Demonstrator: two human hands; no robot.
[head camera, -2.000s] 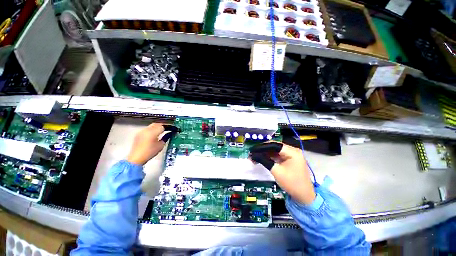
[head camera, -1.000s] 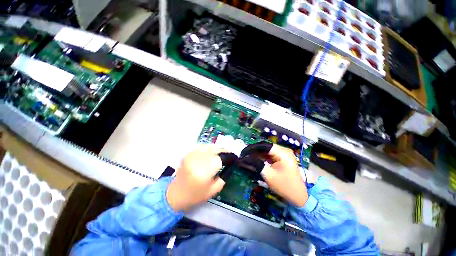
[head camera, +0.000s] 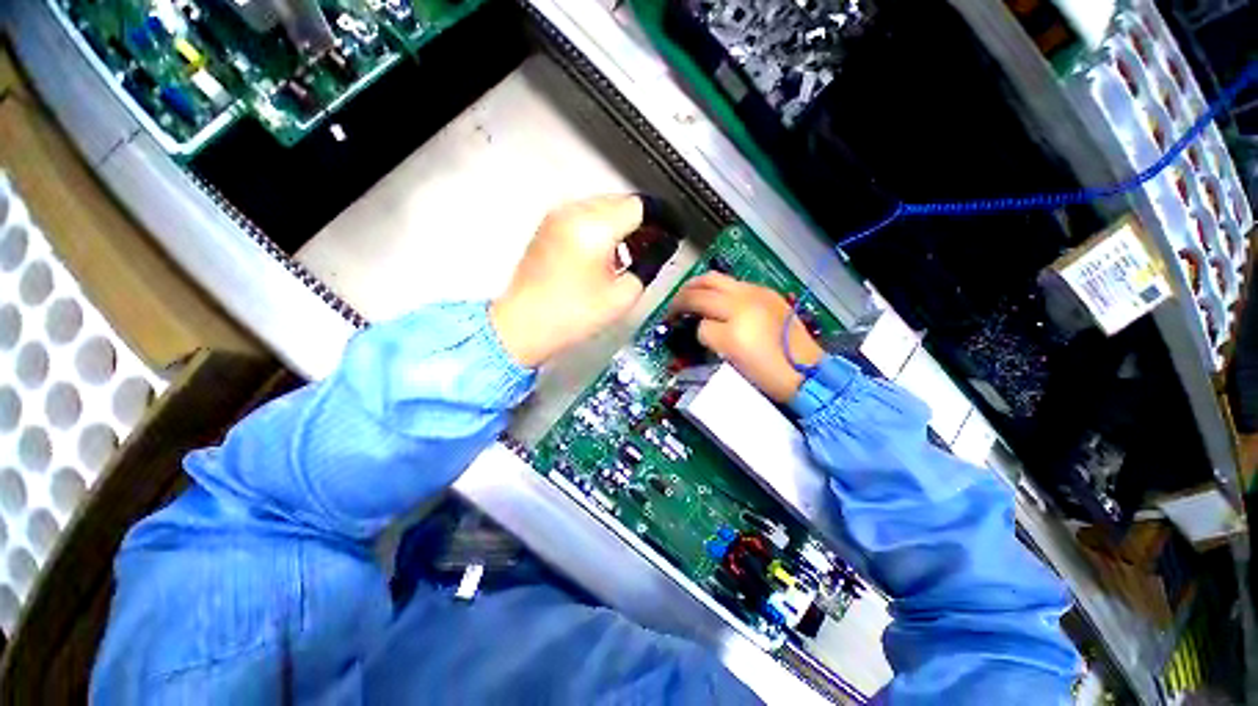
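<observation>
A green circuit board (head camera: 660, 494) lies on the line in front of me, with a long white heat sink (head camera: 756, 439) across its middle. My left hand (head camera: 568, 276) is raised beside the board's left end, its fingers curled. Its fingertips have black coverings, and something dark and reddish with a pale spot shows between them; I cannot tell if it is a held part. My right hand (head camera: 749, 331) is over the board's left part, fingertips down near the heat sink's end. Its fingertips are partly hidden, and I cannot tell whether they hold anything.
Another populated board (head camera: 248, 69) is at the upper left, beside a black pad (head camera: 380, 131). A carton with a white round-holed insert (head camera: 62, 400) is at the left. A conveyor rail (head camera: 662, 131) runs behind. A coiled blue cord (head camera: 1021, 204) crosses the parts shelves, near a label (head camera: 1115, 280).
The view has turned strongly, so the board now lies diagonally. My hands, close together over the board a second ago, are apart; the left is beside the board, the right over its left part.
</observation>
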